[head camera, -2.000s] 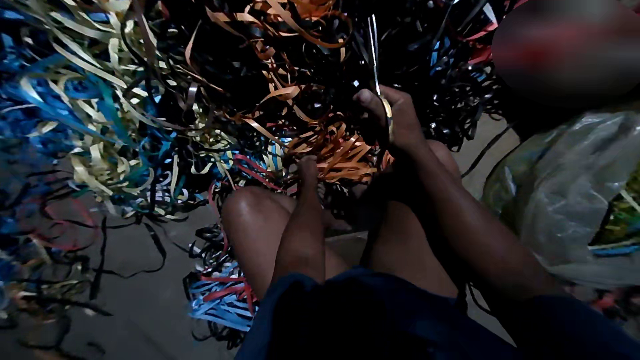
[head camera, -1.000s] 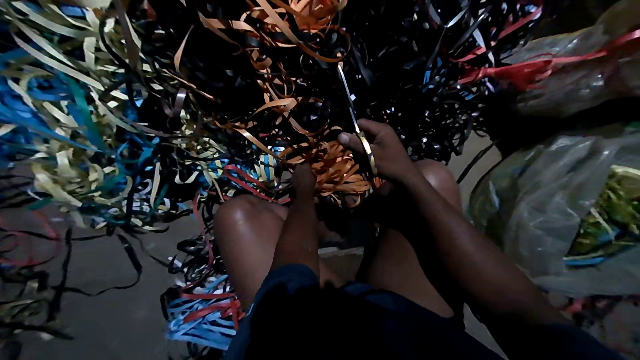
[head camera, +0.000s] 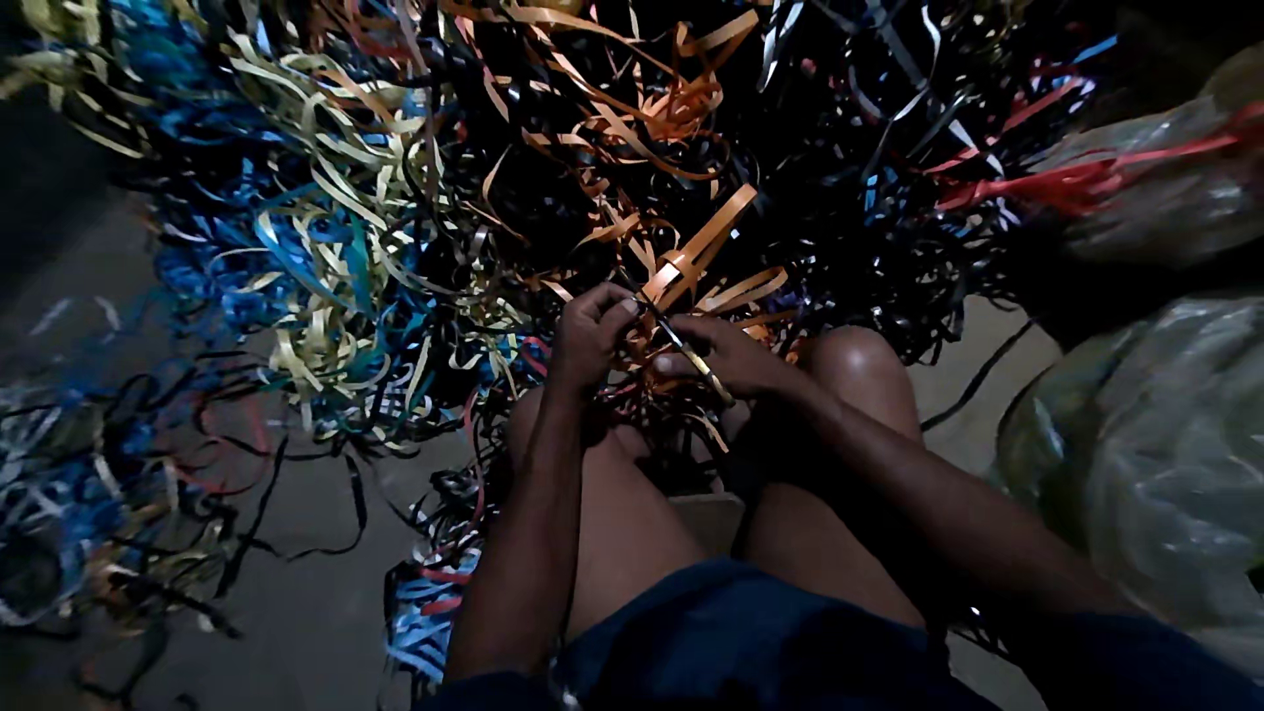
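My right hand (head camera: 726, 357) is closed around a slim metal tool with a yellowish handle (head camera: 703, 367), which looks like scissors or a blade; the dim light hides its exact kind. Its dark narrow end points up and left, to the fingertips of my left hand (head camera: 595, 334). The left fingers are bent together at the orange plastic strapping strips (head camera: 681, 272), and seem to pinch a strip there. Orange loops stand up just beyond both hands, and more orange strips (head camera: 681, 109) lie farther off in the heap.
A tangled heap of cream (head camera: 336, 188), blue and black strips spreads ahead and to the left. A bundle of light blue strips (head camera: 420, 622) lies beside my left leg. At the right are a clear plastic bag (head camera: 1175, 444) and a red strip tie (head camera: 1076, 186). My knees flank the hands.
My left hand has come up from low between the knees to the tool's end. The tool, upright before, now slants to the left, and my right hand has lowered. Orange loops now stand up beyond the hands.
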